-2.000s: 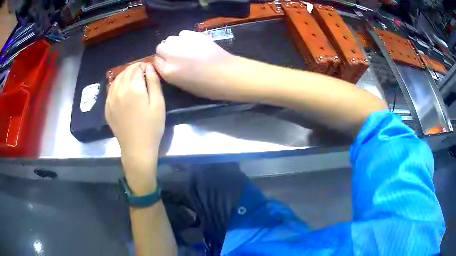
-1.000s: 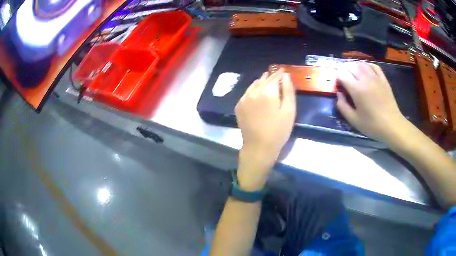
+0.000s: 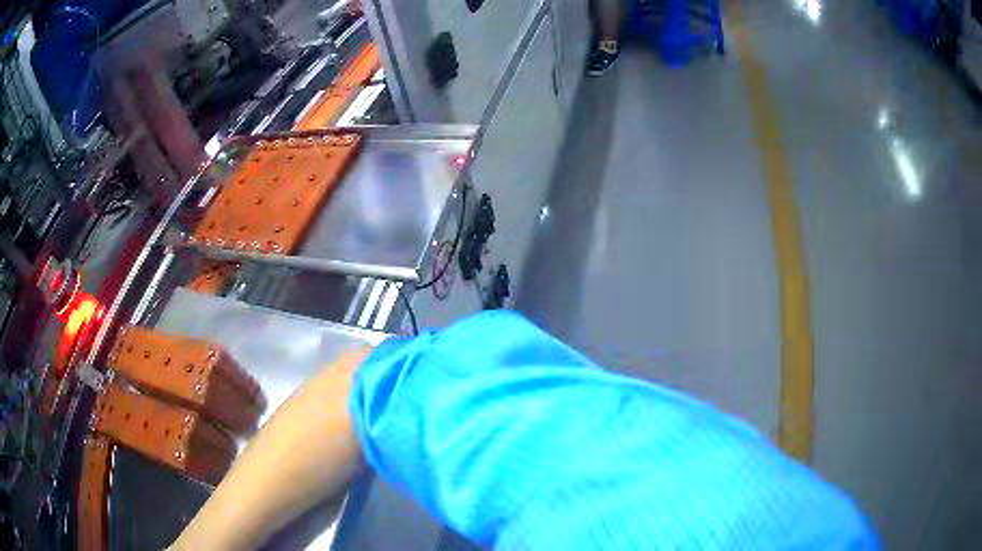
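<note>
Stacked reddish-brown carrier bars (image 3: 172,366) stand at the lower left on the shiny metal bench, in two stacks side by side. More brown carrier bars (image 3: 282,194) lie flat, side by side, on the left part of a metal tray (image 3: 393,205). My right forearm and blue sleeve cross the bottom of the view. My right hand is cut off by the bottom edge. My left hand is out of the picture.
A red indicator light (image 3: 81,314) glows at the left, behind the stacks. Cables and black fittings (image 3: 477,231) are at the bench's side. A grey floor with a yellow line (image 3: 791,291) fills the right. A person's foot (image 3: 603,57) and a blue stool (image 3: 675,30) are at the top.
The view has swung far to the right, away from the red bins, monitor and black pad. Both hands, earlier on a carrier bar, have left the picture. The tray and floor now show.
</note>
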